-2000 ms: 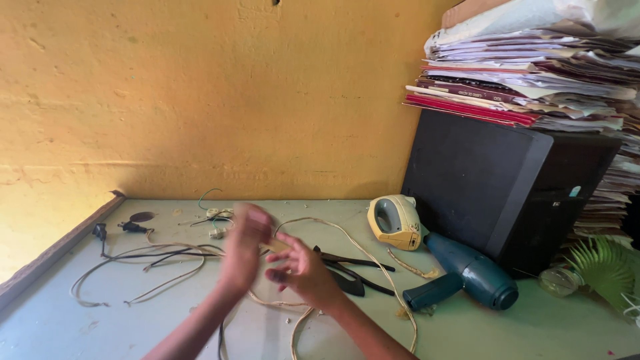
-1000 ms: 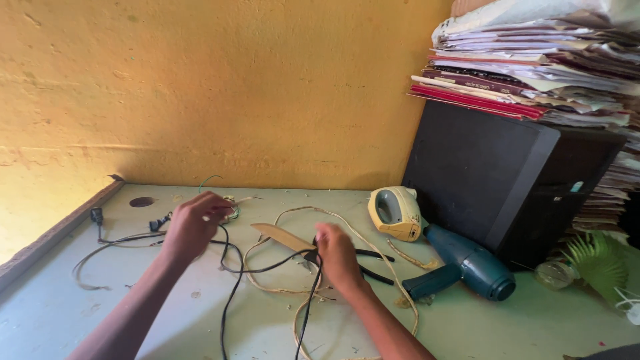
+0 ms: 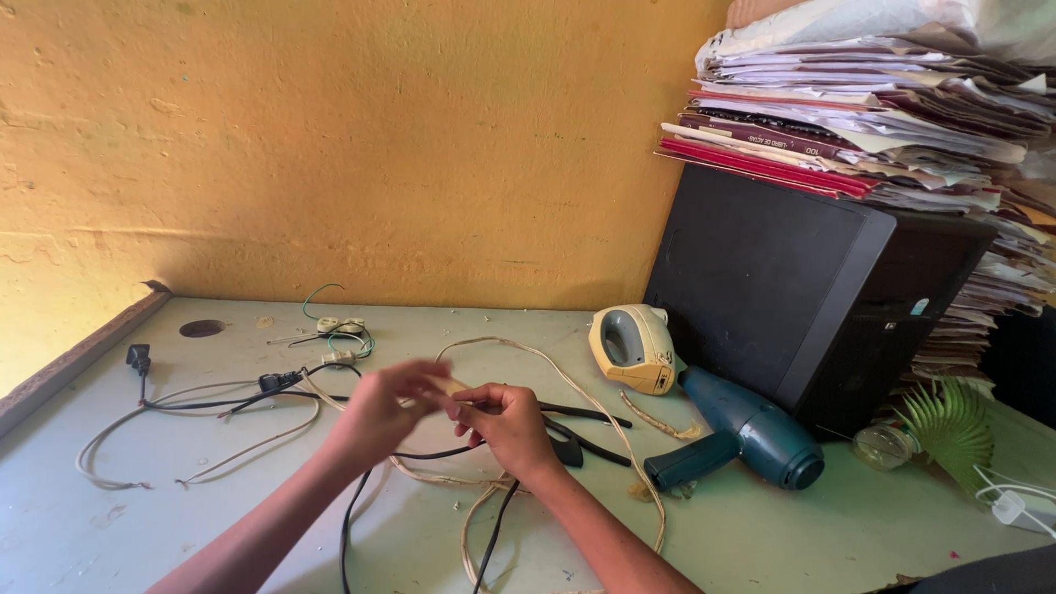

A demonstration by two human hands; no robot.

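Observation:
My right hand is closed around a knife; a short tan-looking stretch of its blade shows between my hands, and a black end juts out below the palm. Blurred by motion, my left hand meets the blade side with bent fingers; whether it holds a thin wire cannot be told. Beneath both hands lie a black cable and a beige cable in loose loops. A tool's black handles lie just right of my right hand.
On the grey-green table lie black plugs, pale sockets, a cream-and-grey appliance housing and a blue hair dryer. A black computer case under stacked papers stands right. A yellow wall closes off the back.
My left hand has moved right, up to my right hand; a second ago they were apart, with the knife blade in plain sight between them.

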